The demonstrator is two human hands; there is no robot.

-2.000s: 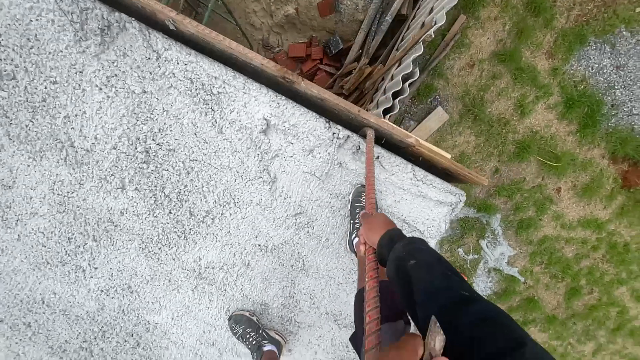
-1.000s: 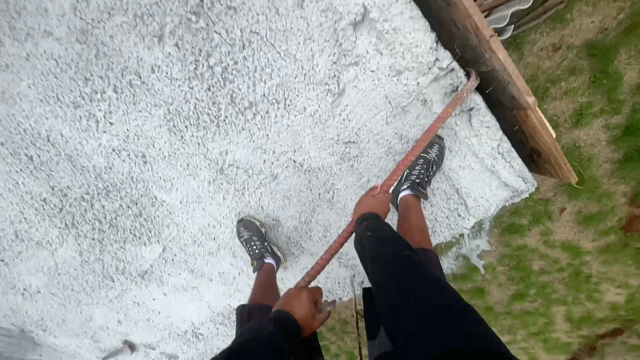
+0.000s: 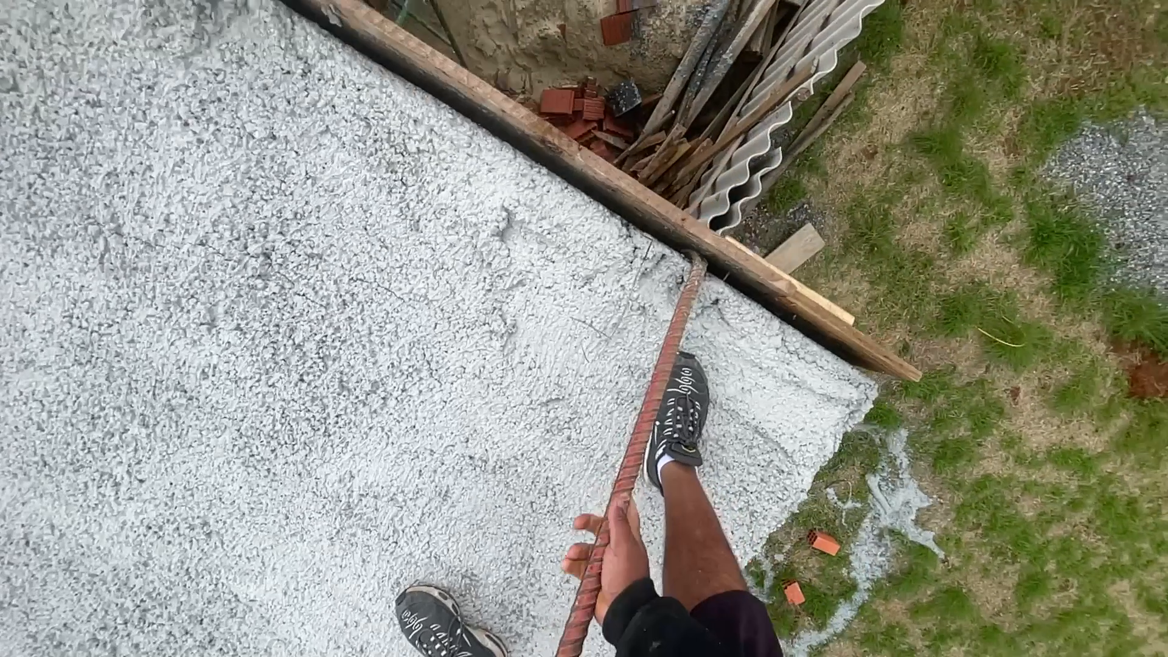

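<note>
A long, rusty ribbed steel bar (image 3: 652, 401) runs from the bottom edge up to a wooden formwork board (image 3: 584, 173). Its bent tip meets the board's inner side, at the rim of a rough pale concrete slab (image 3: 365, 365). My right hand (image 3: 620, 552) holds the bar loosely near its lower end, with the thumb along it and the fingers showing on its left side. One shoe (image 3: 683, 411) stands beside the bar, and the other (image 3: 443, 625) is at the bottom left on the slab. My left hand is out of view.
Beyond the board, lower down, lie broken red bricks (image 3: 584, 105), wooden strips (image 3: 693, 119) and corrugated sheets (image 3: 785, 109). The slab's corner ends above grass (image 3: 1004, 493), where brick pieces (image 3: 823, 542) and spilled cement (image 3: 890, 502) lie. Gravel (image 3: 1118, 192) is at far right.
Both hands were on the bar one second ago; now only my right hand shows on it, its fingers looser. The view has shifted and turned strongly.
</note>
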